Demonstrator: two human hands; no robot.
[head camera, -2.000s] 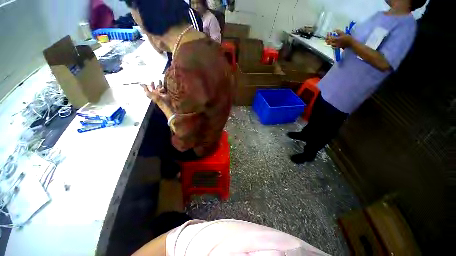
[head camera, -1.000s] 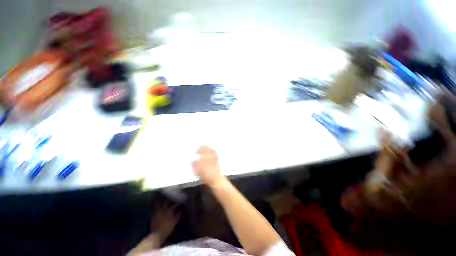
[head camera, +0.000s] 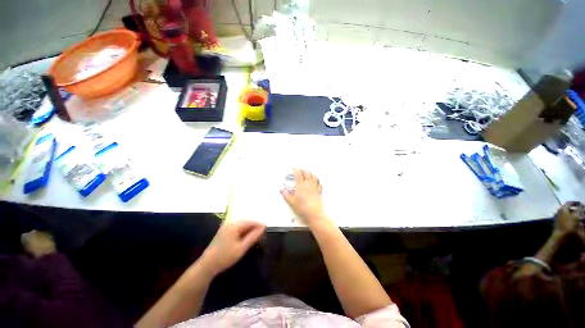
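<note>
My right hand (head camera: 306, 194) is low over the white bench (head camera: 385, 192) near its front edge. Its thumb and fingers are around a small whitish coil (head camera: 288, 182), which looks like a cable; the bright light hides its detail. My left hand (head camera: 236, 245) is at the bench's front edge, to the left of my right hand. Its fingers are loosely bent with the thumb apart, and nothing shows in it.
A phone (head camera: 210, 152), black tray (head camera: 201, 98), yellow tape roll (head camera: 254, 104) and orange basket (head camera: 96, 62) are left. Blue-and-white boxes (head camera: 131, 176) lie left, more boxes (head camera: 491, 172) right. Cables (head camera: 478, 106) and a carton (head camera: 526, 118) stand back right. Neighbours' hands (head camera: 40, 243) flank me.
The view has turned from the neighbour and floor to the bench in front of me. My left hand has risen from below the bench to its edge; my right stays over the bench.
</note>
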